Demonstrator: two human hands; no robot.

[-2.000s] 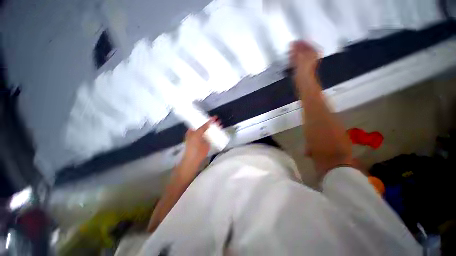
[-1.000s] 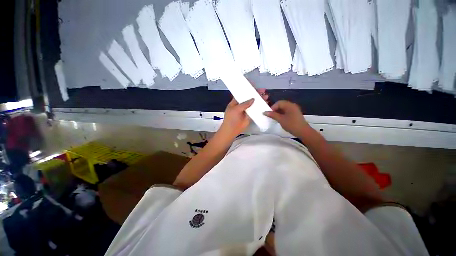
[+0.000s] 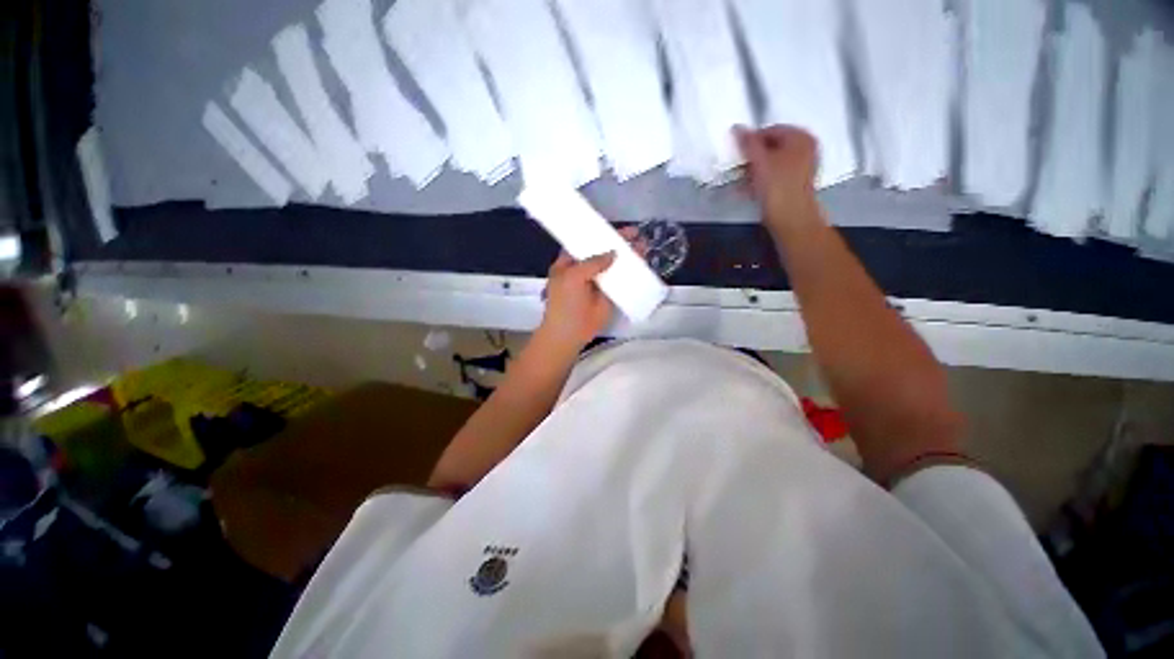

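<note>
My left hand [image 3: 579, 299] holds a white fabric strip [image 3: 592, 250] at a slant over the dark band near the table edge. My right hand [image 3: 783, 165] is at the lower ends of the white stacks [image 3: 689, 97], fingers bent together; whether it pinches a piece is too unclear to tell. The stacks stand side by side in a long fanned row. A round spoked disc [image 3: 662, 247] lies on the dark strip just right of the held piece.
A grey underlay [image 3: 161, 129] lies beneath the row, with a lone white strip [image 3: 95, 184] at its left. The edge rail [image 3: 373, 286] runs across my front. Below left are a brown box [image 3: 328, 464] and yellow crate [image 3: 161, 412]; red cloth [image 3: 824, 420] is at right.
My right hand has left the held strip and moved up and right to the stacks. My left hand still holds the strip. The spoked disc now shows clearly beside it.
</note>
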